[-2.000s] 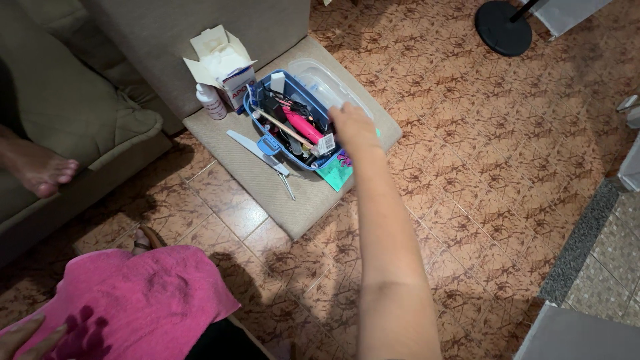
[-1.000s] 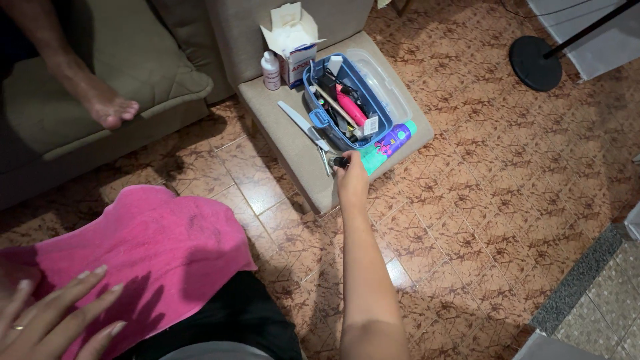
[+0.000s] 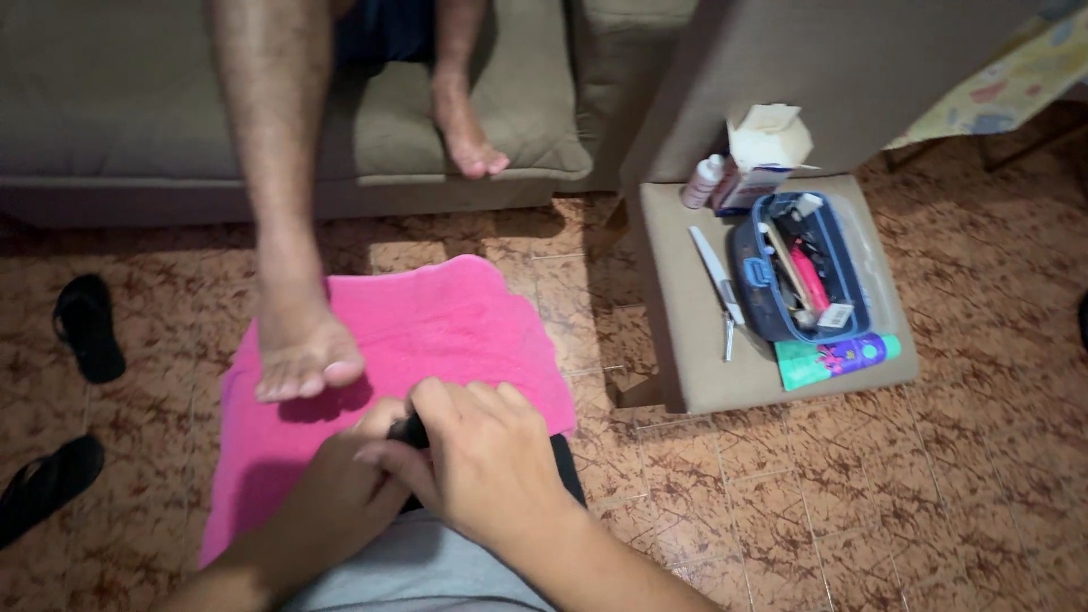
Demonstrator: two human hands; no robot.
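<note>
My left hand (image 3: 357, 476) and my right hand (image 3: 480, 442) meet over my lap, with a small black object (image 3: 410, 432) between them. Both sets of fingers close around it and hide most of it, so its kind cannot be told. Beneath and beyond my hands a pink towel (image 3: 425, 331) is spread over my lap. Another person's foot (image 3: 306, 353) is over the towel's left part, toes toward me, just beyond my left hand.
On a chair seat (image 3: 748, 387) at right are a blue plastic box (image 3: 748, 293) of tools, a nail file (image 3: 712, 263), a metal tool (image 3: 728, 336), a tube (image 3: 837, 359), a bottle (image 3: 703, 181) and an opened carton (image 3: 748, 189). Black flip-flops (image 3: 89, 327) lie left; another foot (image 3: 469, 144) rests on the sofa (image 3: 501, 85).
My right hand has come from the chair to my left hand, bringing the black object. The other person's foot now shows over the towel. The view has swung left.
</note>
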